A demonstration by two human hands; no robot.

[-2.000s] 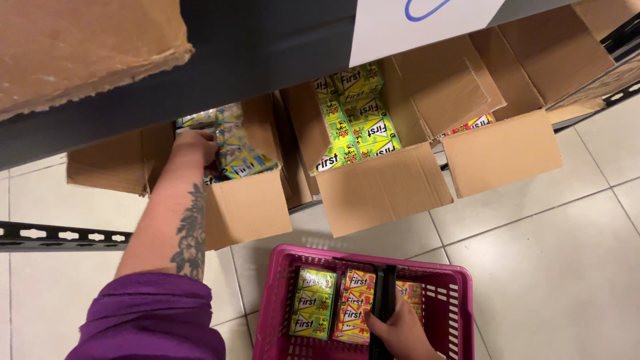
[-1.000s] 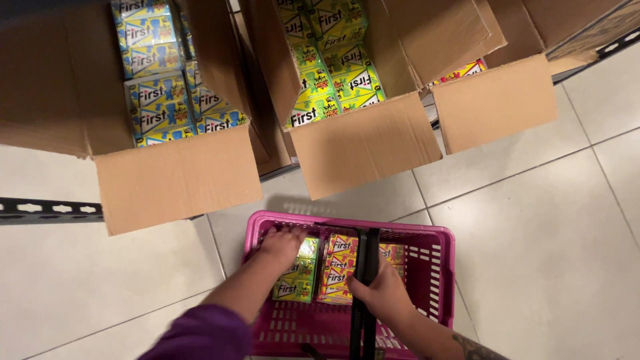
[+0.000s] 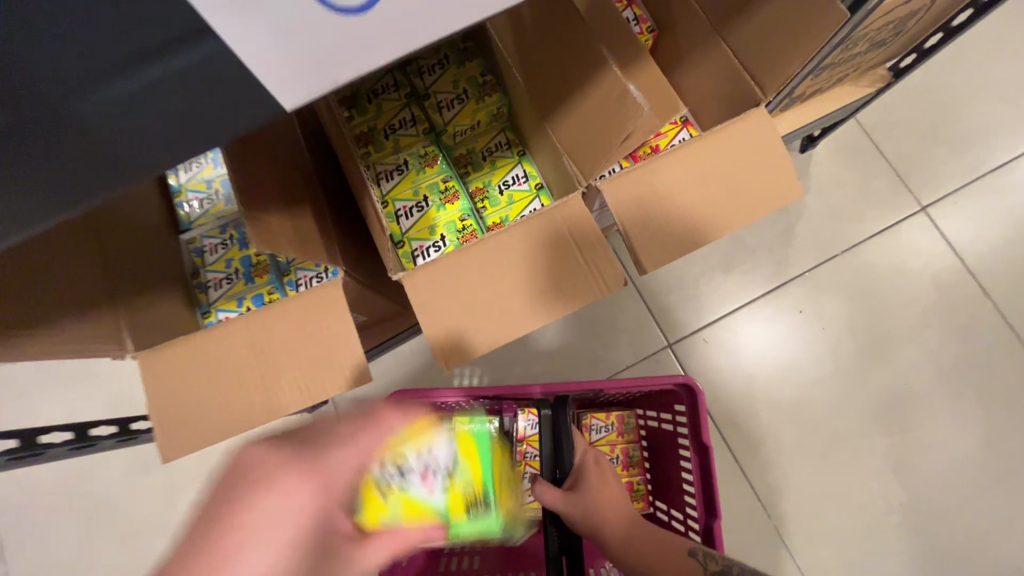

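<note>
My left hand, blurred, grips a green and yellow pack of First gum above the left side of the magenta plastic basket. My right hand is closed around the basket's black handles. Red and yellow gum packs lie in the basket on both sides of the handles. The held pack and my left hand hide the basket's left part. Beyond it, an open cardboard box holds green gum packs, and another on the left holds blue and yellow ones.
A third open box at the right holds red gum packs. Cardboard flaps hang over the shelf edge toward the basket. A dark shelf beam and a white sign cover the upper left. Perforated metal shelf rails flank the boxes above the tiled floor.
My left hand was in the left box, then at the green packs in the basket; now it holds a green pack raised above the basket. My right hand remains on the handles.
</note>
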